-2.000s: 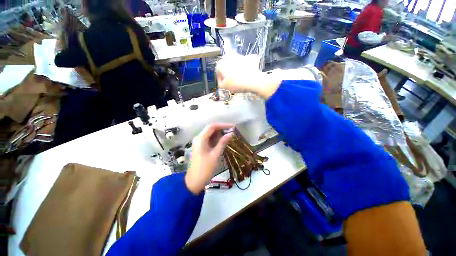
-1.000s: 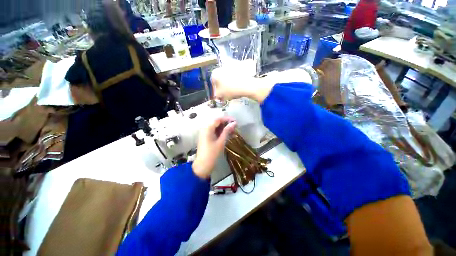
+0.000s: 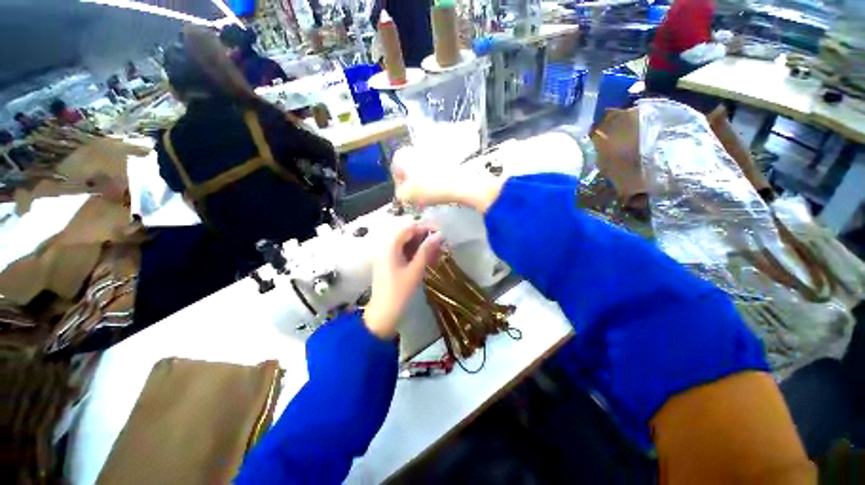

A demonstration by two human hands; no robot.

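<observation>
My left hand (image 3: 398, 281) is in front of the sewing machine's white arm (image 3: 356, 250), its thumb and fingertips pinched on a small piece that looks like a bobbin, mostly hidden. My right hand (image 3: 427, 180) is bright and blurred above the machine arm, fingers bent down at small metal fittings (image 3: 402, 206); whether it holds thread cannot be seen. A brown fabric panel (image 3: 190, 417) lies at the table's left, with a gold-lined zipper (image 3: 266, 412) along its right edge. The needle area is partly hidden behind my left arm.
Brown zipper bundles (image 3: 463, 313) lie right of my left hand, beside a red tool (image 3: 432, 366) and a black cord loop (image 3: 474, 364). Thread cones (image 3: 446, 36) stand behind. A person (image 3: 242, 156) works at back left. Plastic-covered brown pieces (image 3: 697, 180) are at right.
The view has shifted, so the panel appears lower and further right. My right hand stays over the machine top, and my left hand stays pinched in front of the arm.
</observation>
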